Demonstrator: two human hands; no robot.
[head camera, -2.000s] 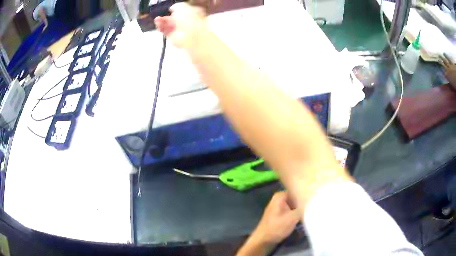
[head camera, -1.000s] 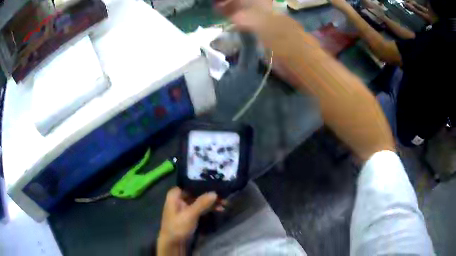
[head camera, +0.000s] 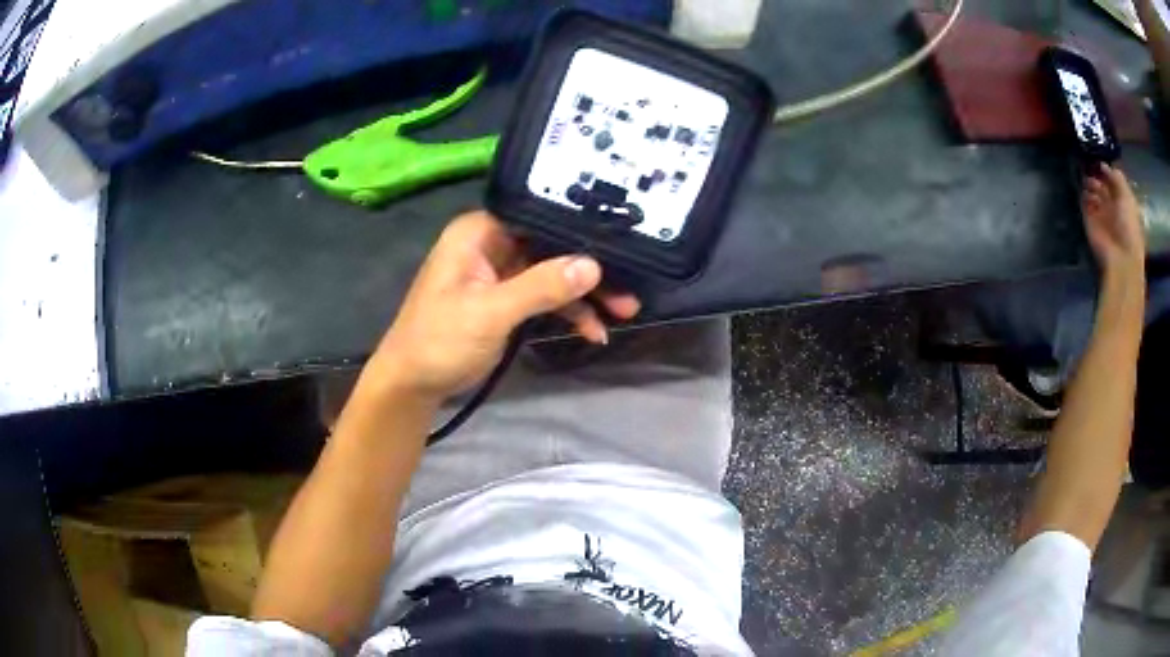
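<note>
My left hand (head camera: 481, 302) grips a black square housing (head camera: 629, 148) by its lower edge, thumb on the front. Its white circuit board with dark chips faces me, and a black cord hangs below my hand. My right hand (head camera: 1111, 218) is far out to the right and holds a second black housing (head camera: 1080, 105), seen at a slant, by its lower end. The green air blow gun (head camera: 385, 162) lies on the dark mat, its grip end partly hidden behind the first housing.
The blue-panelled machine (head camera: 334, 64) stands behind the blow gun. A pale hose (head camera: 873, 93) curves toward a red-brown board (head camera: 982, 77) at the back right. The dark bench mat (head camera: 244, 276) ends at the front edge. A cardboard box (head camera: 167, 552) is below left.
The view has swung down and right. My left hand has raised the first housing closer. My right hand has moved to the far right and now shows a second housing in it.
</note>
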